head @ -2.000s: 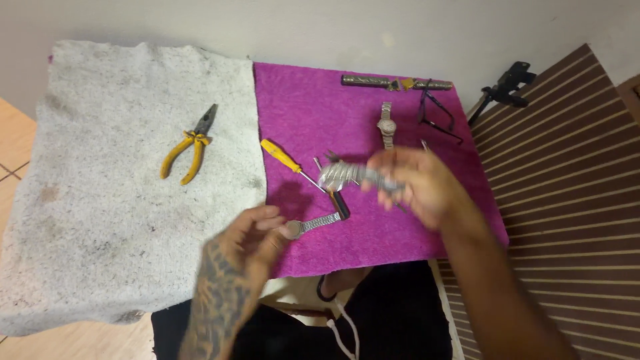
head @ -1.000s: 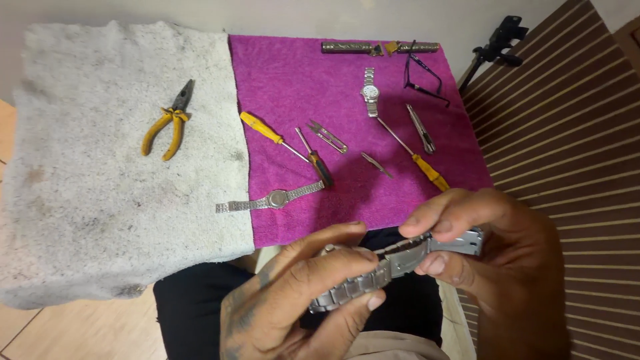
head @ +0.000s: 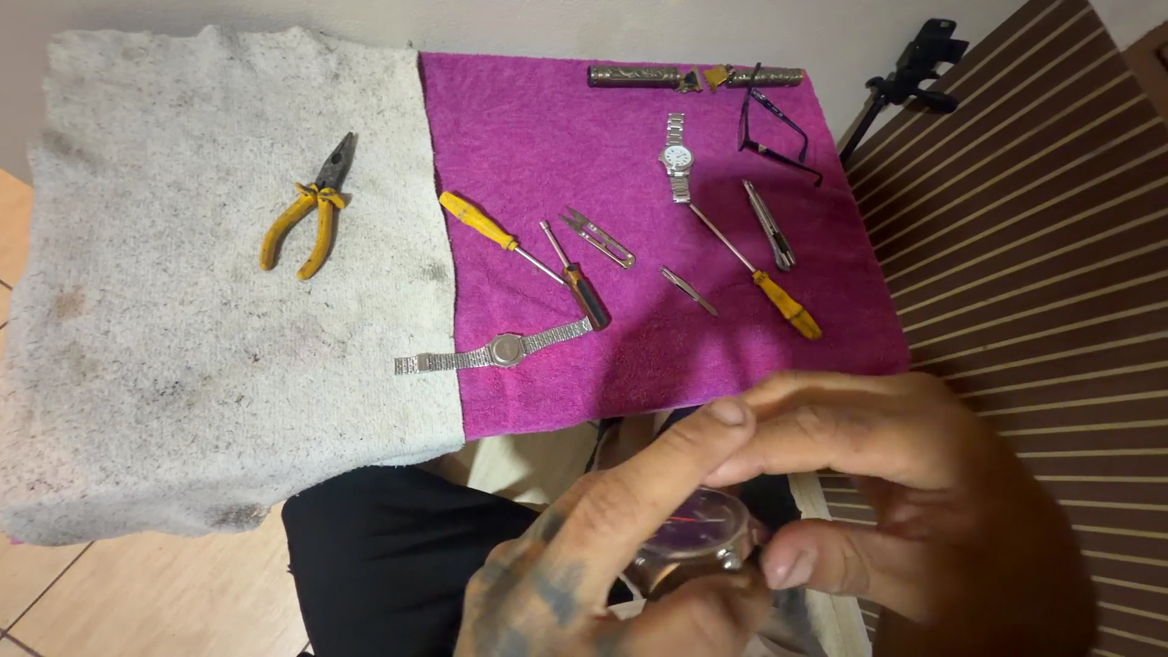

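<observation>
Near the bottom of the view, my left hand [head: 602, 547] grips a metal wristwatch [head: 698, 529] with a dark purple dial and a red hand showing. My right hand [head: 876, 484] is at the watch's right side, its thumb by the crown side and its fingers meeting my left fingers above the dial. The watch's band is mostly hidden and blurred. Beyond my hands, a silver watch [head: 506, 349] lies face down across the edge between the two cloths. Another silver watch with a white dial [head: 676, 159] lies farther back on the magenta cloth.
The magenta cloth [head: 547, 128] holds yellow-handled screwdrivers [head: 479, 221] [head: 787, 306], a dark-handled screwdriver [head: 586, 294], thread snips [head: 598, 239], tweezers [head: 689, 290], a utility knife [head: 769, 226], eyeglasses [head: 780, 146] and ornate metal tubes [head: 634, 77]. Yellow-handled pliers [head: 306, 214] rest on the grey cloth [head: 182, 365]. Right stands a slatted panel [head: 1031, 274].
One second ago my hands held a metal watch band stretched between them; now the dial faces up, and my hands have closed in around the watch. The face-down watch was released from my left hand earlier.
</observation>
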